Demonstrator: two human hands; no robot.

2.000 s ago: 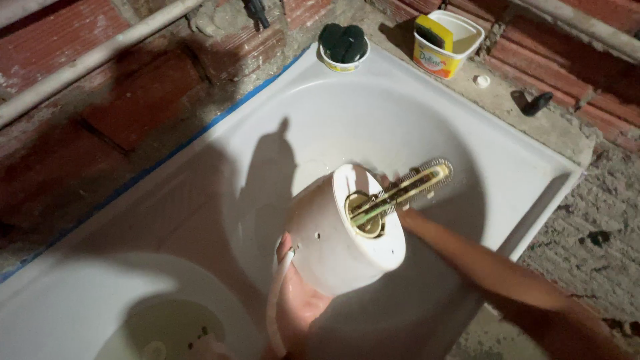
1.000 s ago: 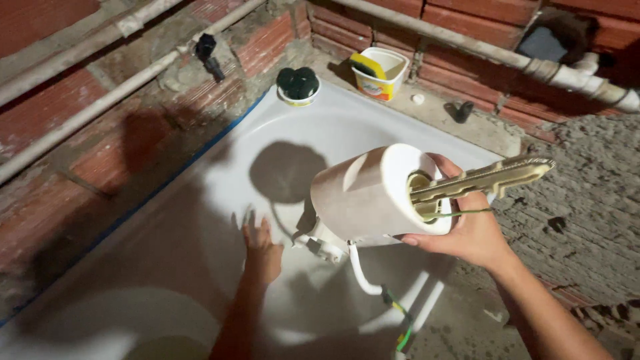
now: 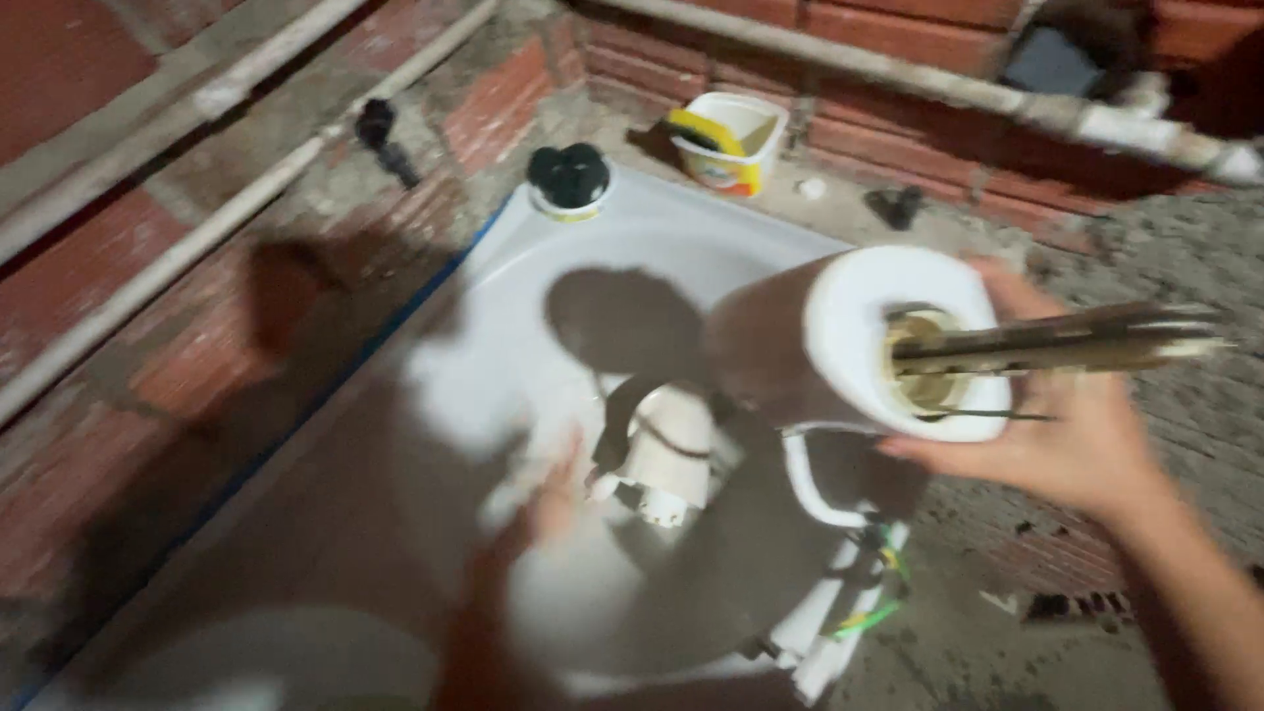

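My right hand (image 3: 1057, 434) grips a white plastic cylindrical housing (image 3: 760, 336) by its flanged end, above the white basin. A long metal heating element (image 3: 1057, 341) sticks out of the round opening toward the right, with a thin wire beneath it. From the housing's underside hangs a curved white tube (image 3: 815, 484). Green and yellow wires (image 3: 874, 617) show below, beside white parts at the basin's edge. My left hand (image 3: 553, 494), blurred, is low over the basin, next to a white plastic fitting (image 3: 671, 444); whether it touches the fitting is unclear.
The white basin (image 3: 691, 222) has a blue strip along its left edge. At its back corner sits a small tub with dark green contents (image 3: 570, 178). Behind stands a plastic tub (image 3: 736, 148) with a yellow sponge (image 3: 706, 130). Pipes (image 3: 839, 49) run along the brick walls.
My left hand, under the housing two seconds ago, came off it and has moved right toward the white fitting. My right hand now holds the housing farther right.
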